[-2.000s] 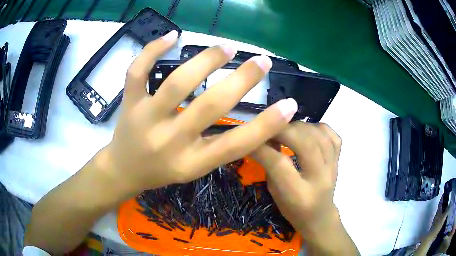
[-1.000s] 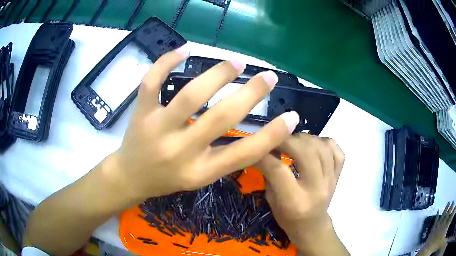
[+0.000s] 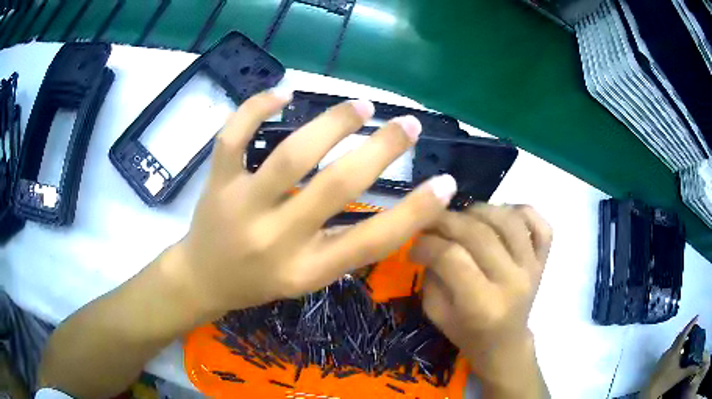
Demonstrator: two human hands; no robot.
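Note:
My left hand (image 3: 273, 214) is spread over a black middle frame (image 3: 468, 160) and holds it tilted above the orange tray (image 3: 211, 366); the thumb is hidden. The frame's solid end points right. My right hand (image 3: 484, 273) has curled fingers close to the frame's near edge, below my left index fingertip. Whether it pinches a strip is hidden. A loose heap of thin black strips (image 3: 336, 327) lies in the tray under both hands. Another black frame (image 3: 375, 105) shows just behind the held one.
A single frame (image 3: 179, 117) lies at left on the white surface. Stacked frames (image 3: 66, 132) lie farther left, and another stack (image 3: 639, 261) at right. The green belt (image 3: 468, 70) runs behind. White-edged layers (image 3: 624, 93) stand upper right. Another person's hand (image 3: 671, 374) holds a dark object lower right.
My right hand has shifted slightly right and its fingers are more curled. The held frame has moved slightly left with my left hand. The other person's hand now shows a small dark object.

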